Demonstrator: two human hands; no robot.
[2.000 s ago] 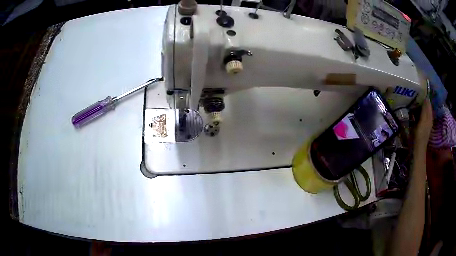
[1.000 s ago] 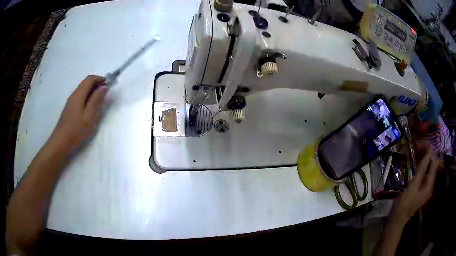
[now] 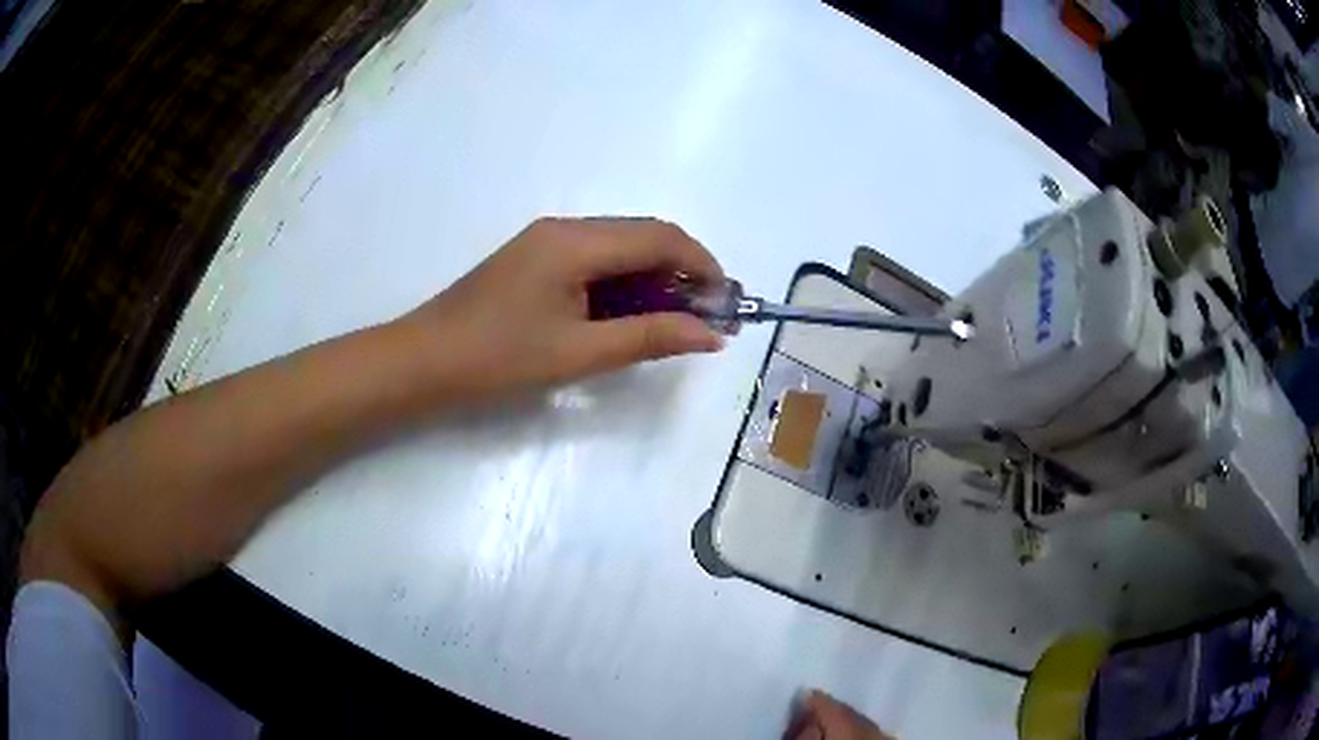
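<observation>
My left hand (image 3: 579,304) is closed around the purple handle of a screwdriver (image 3: 846,315). Its silver shank points right, and its tip is at the lower edge of the face plate (image 3: 1049,289) of the sewing machine head (image 3: 1157,376). The presser foot and needle area (image 3: 868,441) is below the head, beside the needle plate with a tan patch (image 3: 797,428). A small round metal piece (image 3: 921,503) lies beside the foot. Only a small part of my right hand (image 3: 835,719) shows at the bottom edge, so its grip cannot be seen.
A yellow tape roll (image 3: 1060,691) and a dark phone (image 3: 1186,680) are at the lower right, cut by the edge. The white table (image 3: 477,535) has a dark cloth (image 3: 130,174) beyond its left edge. Dark clutter lies at the upper right.
The view has turned towards the machine's left end. My left hand has taken the screwdriver from the table and brought its tip to the face plate. My right hand has left the right side.
</observation>
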